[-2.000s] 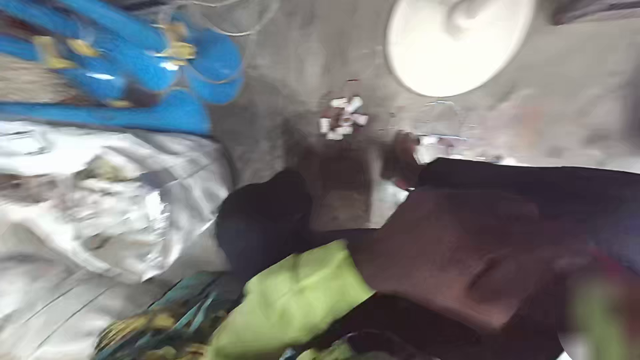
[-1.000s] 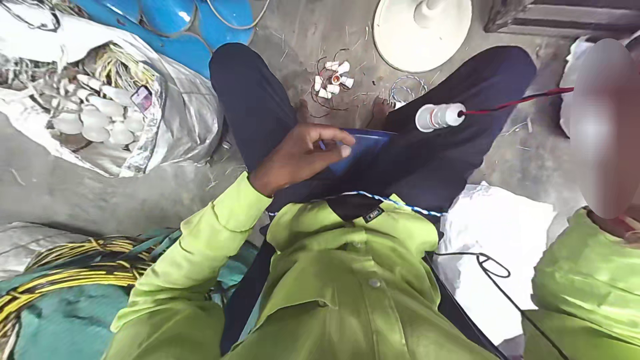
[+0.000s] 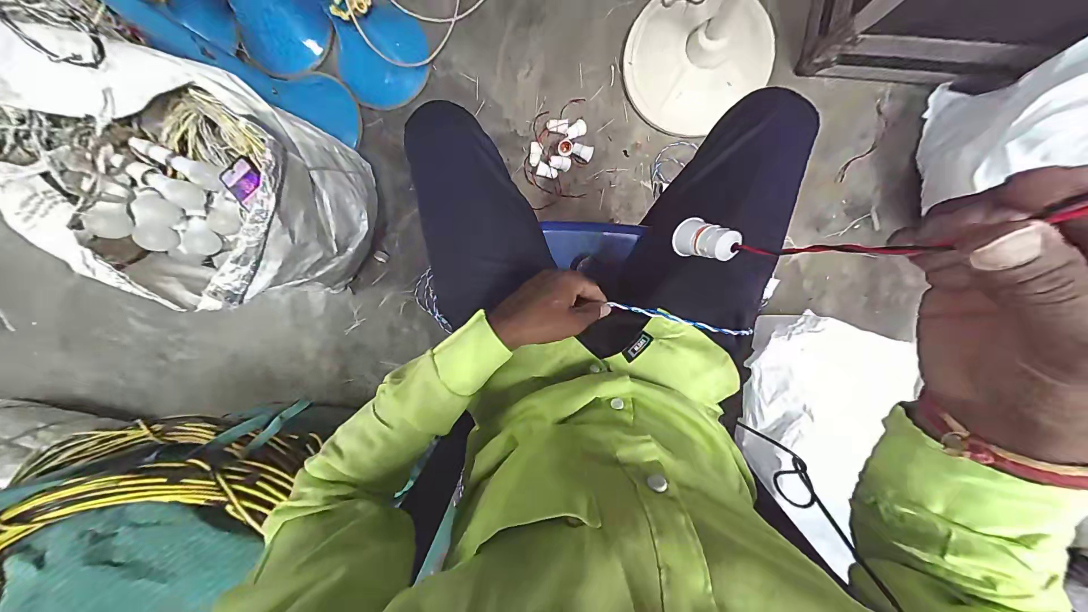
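Observation:
My left hand (image 3: 551, 311) pinches a blue-and-white twisted wire (image 3: 680, 320) that runs across my lap to the right. Close to the camera at the right, my right hand (image 3: 1011, 289) grips a red-and-black twisted wire (image 3: 833, 250) between thumb and fingers. From that wire's left end a white bulb holder (image 3: 705, 239) hangs over my thigh. On the floor between my knees lies a small pile of white bulb holders (image 3: 561, 149) with short red and black wires.
An open white sack (image 3: 323, 204) at the left holds white LED bulbs (image 3: 161, 212). Blue metal shades (image 3: 285, 34) lie behind it, a white round shade (image 3: 699, 64) ahead. Yellow-and-black cable (image 3: 144, 484) is coiled at lower left. White sheeting (image 3: 824, 382) lies to the right.
My left hand has lowered toward my lap and taken hold of the blue-and-white wire. The right hand, blurred a second ago, now shows clearly on the red-and-black wire.

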